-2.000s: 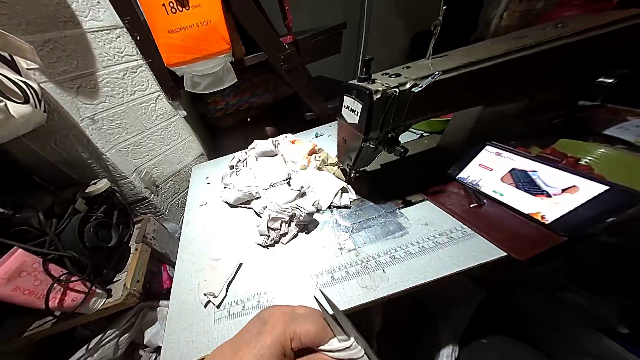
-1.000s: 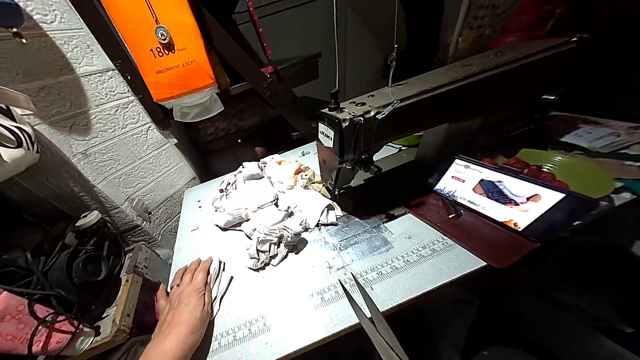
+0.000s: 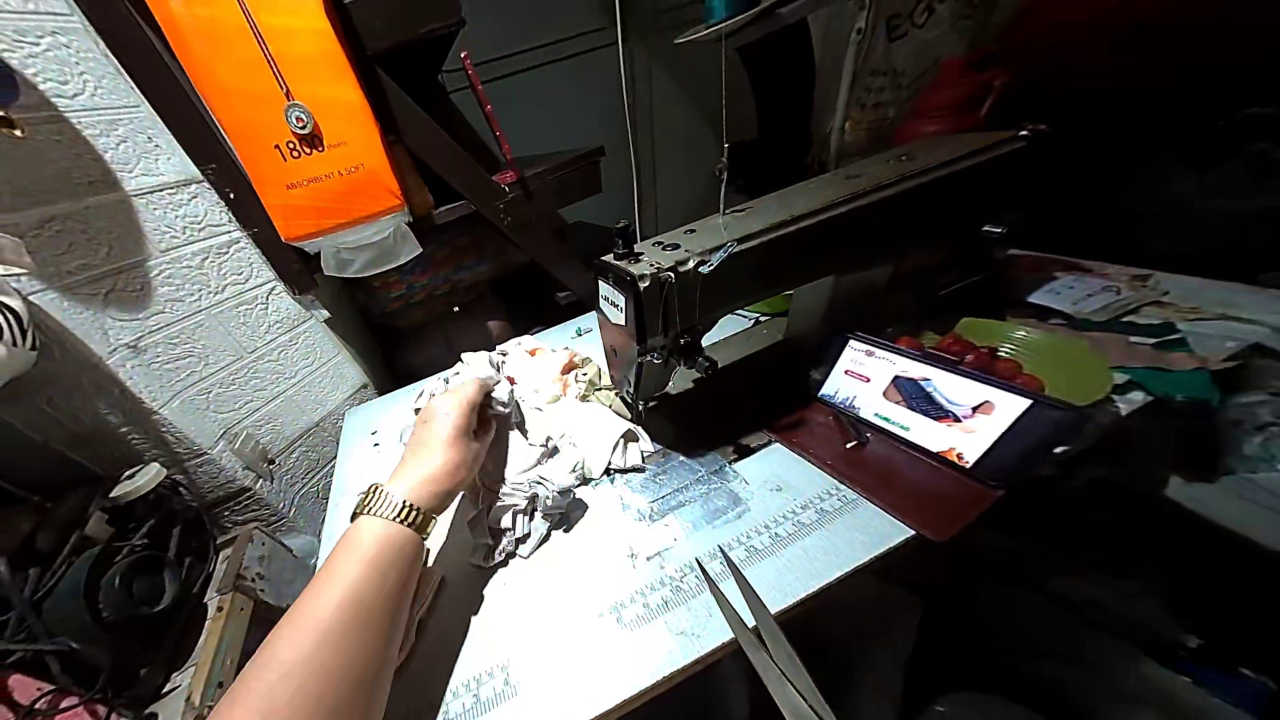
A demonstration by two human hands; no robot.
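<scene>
My left hand (image 3: 455,440), with a gold-coloured watch on the wrist, reaches over the white table and grips part of a crumpled pile of white fabric (image 3: 560,440). The pile lies beside the needle end of a Juki sewing machine (image 3: 640,320). A flat piece of fabric (image 3: 420,605) lies partly hidden behind my left forearm. A pair of scissors (image 3: 765,640) points up from the bottom edge over the table's front edge, blades slightly apart. My right hand is out of view, so its hold on the scissors cannot be seen.
A phone (image 3: 925,400) with a lit screen stands in a dark red case right of the machine, before a green plate (image 3: 1060,360) of red fruit. Printed ruler marks run along the table (image 3: 830,560). An orange tissue pack (image 3: 290,130) hangs at upper left. Cables lie at lower left.
My left hand has moved forward from the table's left side, where it lay by the flat fabric, onto the crumpled pile. The scissors stay near the front edge.
</scene>
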